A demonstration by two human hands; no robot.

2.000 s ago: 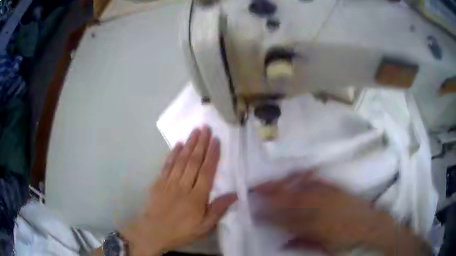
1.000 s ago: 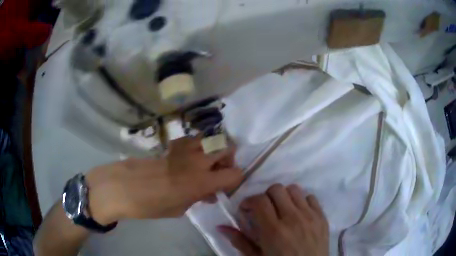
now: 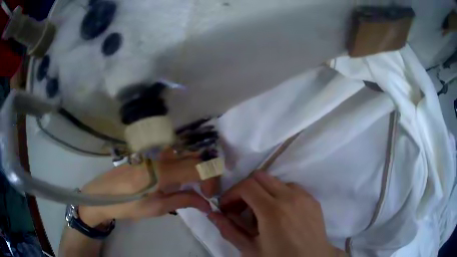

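The white garment point(image 3: 330, 160) with brown seam lines lies bunched to the right of and below the sewing machine head point(image 3: 225, 55). My left hand point(image 3: 175, 183) reaches in from the left, partly hidden behind the pale curved bar and the cream knobs. Its fingertips pinch a small white fold of the cloth point(image 3: 214, 202). My right hand point(image 3: 273, 216) holds the same fold from the right, thumb and index finger nearly touching the left fingertips. The needle and presser foot are hidden.
The cream tension knob point(image 3: 149, 133) and pale curved bar point(image 3: 65, 193) stand close above my left hand. A brown block point(image 3: 381, 31) is on the machine arm. The pale table point(image 3: 135, 238) shows at the lower left.
The view has moved closer to the machine head. Before, my left hand lay across the cloth near the needle area and my right hand lay lower; now their fingertips meet at a small fold.
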